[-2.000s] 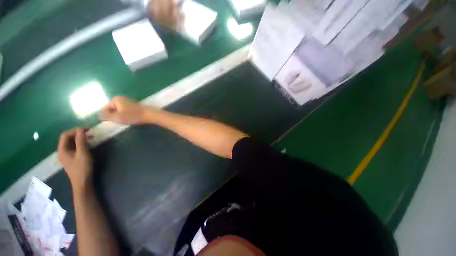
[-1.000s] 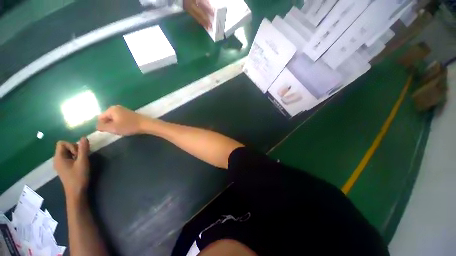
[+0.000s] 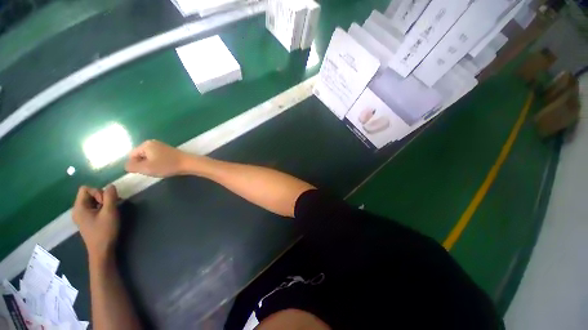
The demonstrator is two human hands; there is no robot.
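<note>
My left hand (image 3: pixel 97 216) is at the pale rail (image 3: pixel 242 127), fingers curled in, with nothing visible in it. My right hand (image 3: pixel 153 159) rests on the rail to its right as a loose fist, with nothing visible in it. A flat white box (image 3: pixel 209 63) lies on the green conveyor belt (image 3: pixel 155 106) beyond the rail, touched by neither hand. White boxes (image 3: pixel 292 24) with small dark text stand on edge together farther right on the belt. A small white piece (image 3: pixel 71 171) lies on the belt near my left hand.
Stacked open printed boxes (image 3: pixel 376 121) with pink product pictures stand at the right end of the dark bench (image 3: pixel 193 238). Loose paper slips (image 3: pixel 48 283) lie at lower left. Brown cartons (image 3: pixel 559 106) are at far right by a yellow floor line. A bright glare patch shows on the belt.
The flat white box and small white piece have moved right along the belt. Another person's hand has left the upright boxes. My left fingers are curled more closely; my right hand is nearly still.
</note>
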